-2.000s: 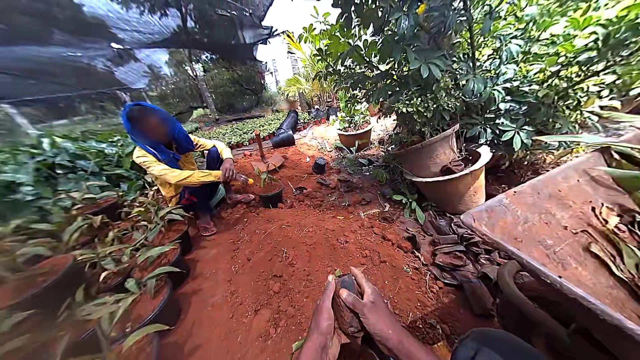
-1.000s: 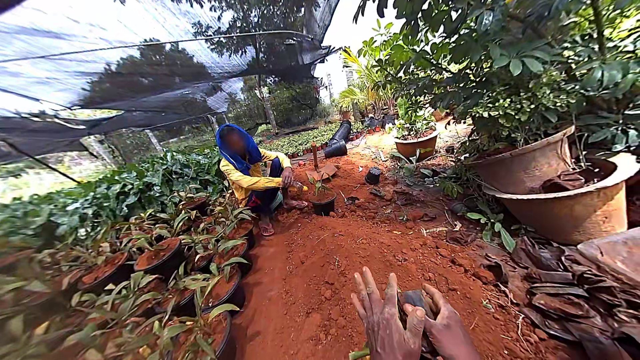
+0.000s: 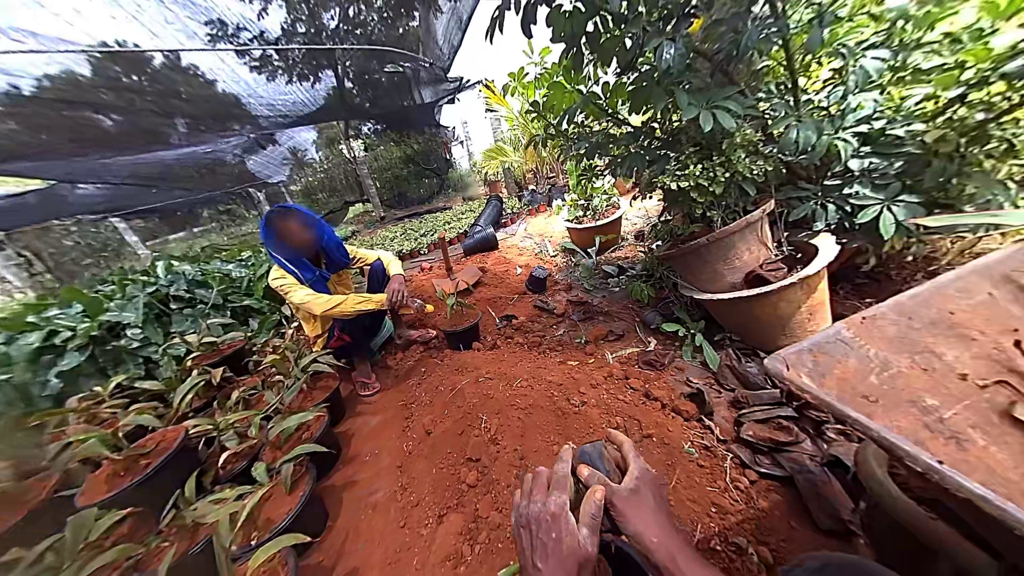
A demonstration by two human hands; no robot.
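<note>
Low in the head view, my left hand [image 3: 556, 516] and my right hand [image 3: 632, 496] hold a small black plastic nursery bag [image 3: 596, 460] between them, over red soil. The left palm lies along its near left side; the right fingers curl round its right side. Its lower part is hidden by my hands. A dark rim shows just below them, partly covered. Farther off, a black pot with a young plant [image 3: 462, 328] stands on the soil beside a crouching person in a yellow top [image 3: 328, 300], who holds a small bottle with a yellow cap.
Rows of potted plants [image 3: 144, 472] line the left. At the right are large clay-coloured pots [image 3: 788, 308], crumpled black bags [image 3: 776, 432] and a soil-stained tray or barrow [image 3: 912, 352]. A hoe [image 3: 458, 280] and a small black pot [image 3: 537, 279] lie beyond the mound of red soil [image 3: 448, 432].
My left hand's fingers, spread upward a second ago, now lie against the bag's side. The bag stays between my hands. The view has swung left and partly back.
</note>
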